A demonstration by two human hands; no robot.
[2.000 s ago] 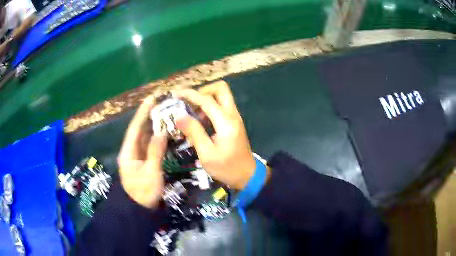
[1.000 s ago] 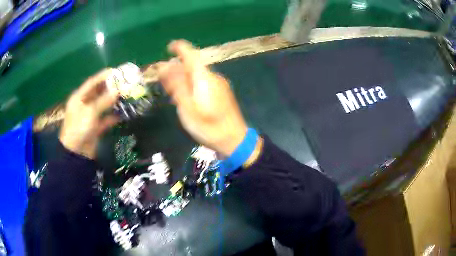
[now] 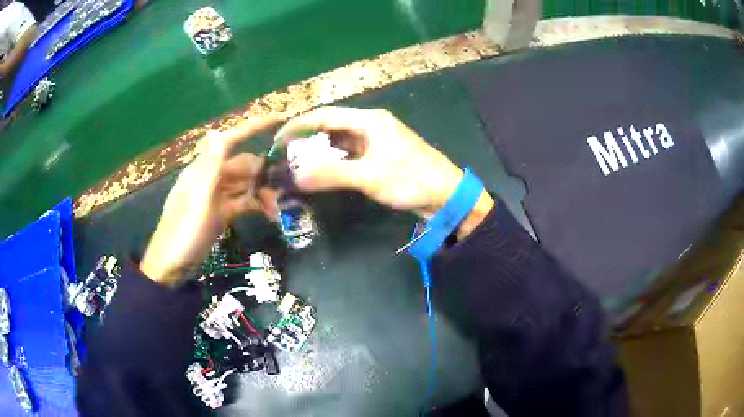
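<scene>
My right hand [image 3: 379, 159], with a blue band at the wrist, holds a small white insert [image 3: 314, 155] between thumb and fingers. My left hand [image 3: 216, 191] is close beside it, its fingers curled around a dark part between the two hands; what it grips is blurred and partly hidden. A circuit board piece with blue and pale parts [image 3: 295, 226] shows just below the fingers. Several wired units with white inserts, green boards and red wires [image 3: 263, 277] lie loose on the dark bench below the hands.
A white unit [image 3: 207, 31] sits on the green belt [image 3: 326, 49] beyond the rusty edge rail [image 3: 391, 73]. Blue sheets [image 3: 37, 285] with housings are at left, a wired unit [image 3: 98, 287] beside them. The black "Mitra" mat [image 3: 604, 204] and a cardboard box [image 3: 722, 350] are at right.
The unit from my left hand is gone from it, and a similar unit now sits on the belt. My hands have come back together, with a white insert in my right hand.
</scene>
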